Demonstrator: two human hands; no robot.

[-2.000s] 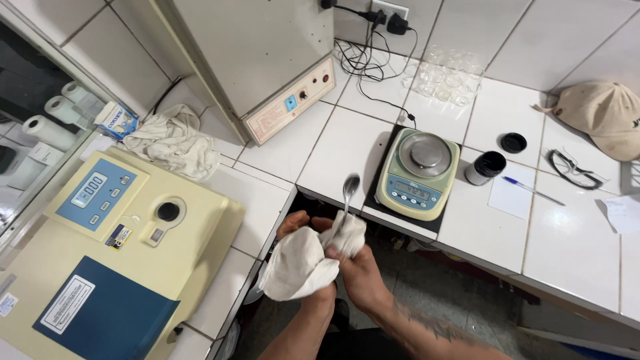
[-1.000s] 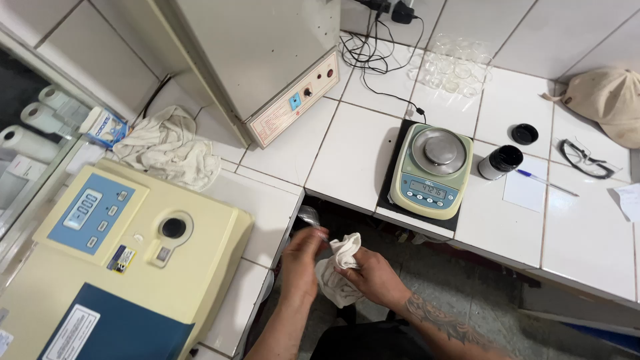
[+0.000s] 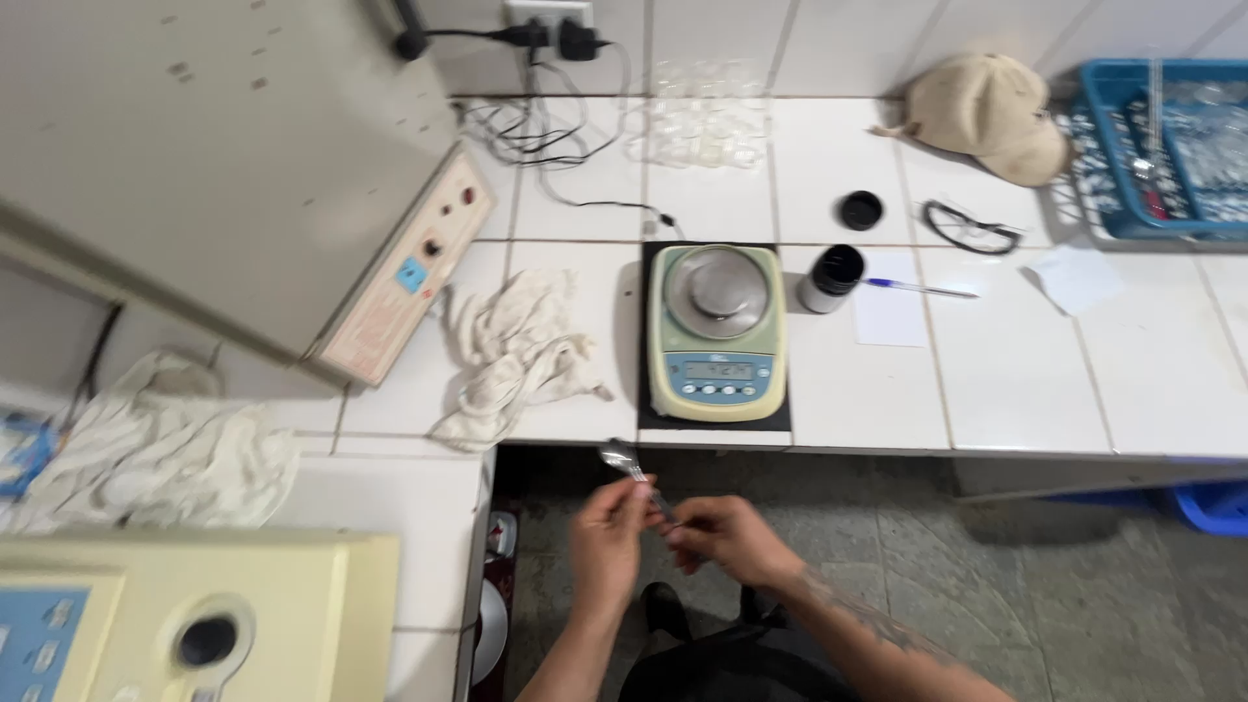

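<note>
A metal spoon is held between both hands in front of the counter edge, its bowl up and to the left. My left hand pinches the handle just below the bowl. Around the lower part of the handle, my right hand has its fingers closed. Just beyond the hands stands a digital balance with a round metal dish on its pan. A crumpled white cloth lies on the tiles left of the balance. To its right are an open black jar and a black lid.
A pen, paper, glasses, a cap and a blue tray are on the right. Small clear glass dishes and cables lie behind. A beige instrument and a panelled metal cabinet occupy the left.
The cloth that was in my hands now lies on the counter left of the balance. Both hands are now on the spoon. The view has shifted right.
</note>
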